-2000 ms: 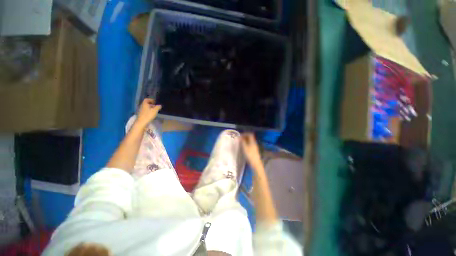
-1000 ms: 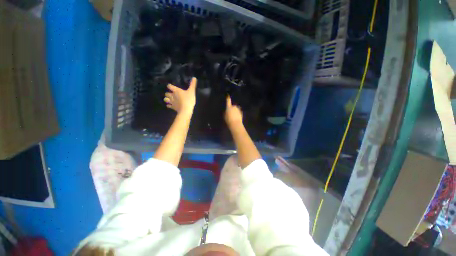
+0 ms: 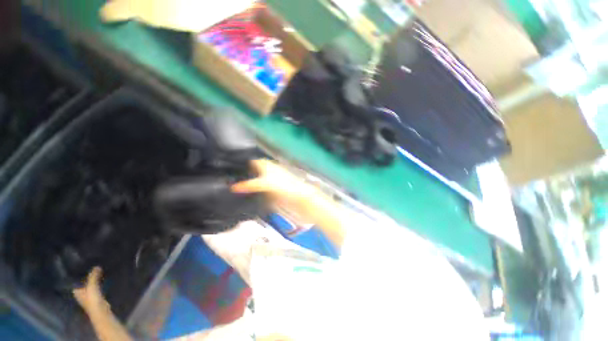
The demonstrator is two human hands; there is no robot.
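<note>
My right hand [image 3: 277, 186] holds several black plastic housings [image 3: 200, 203] in a blurred bunch over the crate's edge nearest the bench. My left hand [image 3: 95, 293] is low in the picture, at the black parts in the large grey crate [image 3: 157, 288]. Its thumb stands up, but blur and dark parts hide whether it grips anything. A heap of black housings [image 3: 340, 133] lies on the green bench [image 3: 400, 193].
An open brown carton [image 3: 233, 83] of blue and red battery cells stands on the bench beside the heap. A large dark compartment tray [image 3: 433, 100] with wires along its edge lies beyond. A white sheet [image 3: 497, 206] and cardboard [image 3: 553, 140] are further right. A red object is on the blue floor.
The view has swung right towards the bench. My right hand was low over the crate and now holds black housings near the bench edge. My left hand is still at the crate.
</note>
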